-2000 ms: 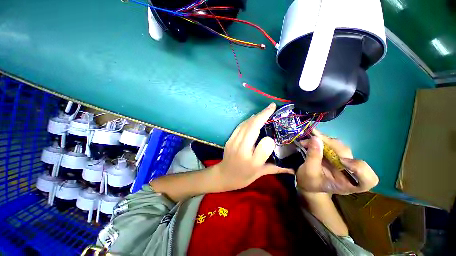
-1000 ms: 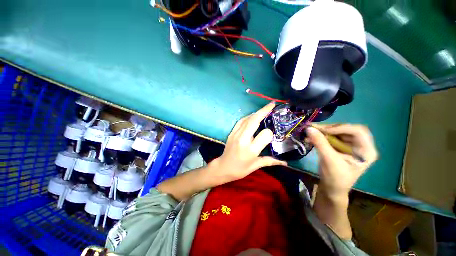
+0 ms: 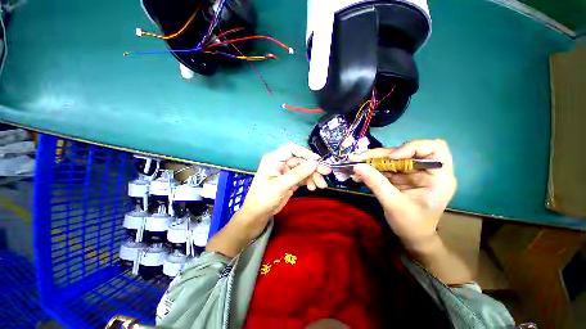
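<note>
The camera body (image 3: 360, 58), a white shell with a glossy black inner part, lies on the green bench. Red, yellow and dark wires (image 3: 367, 115) run from it to the black head shell with a circuit board (image 3: 333, 131) at the bench edge. My right hand (image 3: 414, 193) holds a hand tool (image 3: 392, 165) with a yellow-brown grip, its thin metal tip pointing left. My left hand (image 3: 283, 180) is at the tip, thumb and fingers pinched together just in front of the board. What the fingertips pinch is too small to tell.
A second black unit (image 3: 205, 32) with loose coloured wires lies at the upper left of the bench (image 3: 96, 96). A blue crate (image 3: 48, 225) with rows of white-and-black units (image 3: 157, 222) is below left. Brown cardboard (image 3: 568, 135) stands at the right, with boxes (image 3: 536, 257) below.
My left hand has left the shell's left side and closed its fingertips near the tool tip. The tool now lies nearly level. The view has shifted, and the camera body shows further left.
</note>
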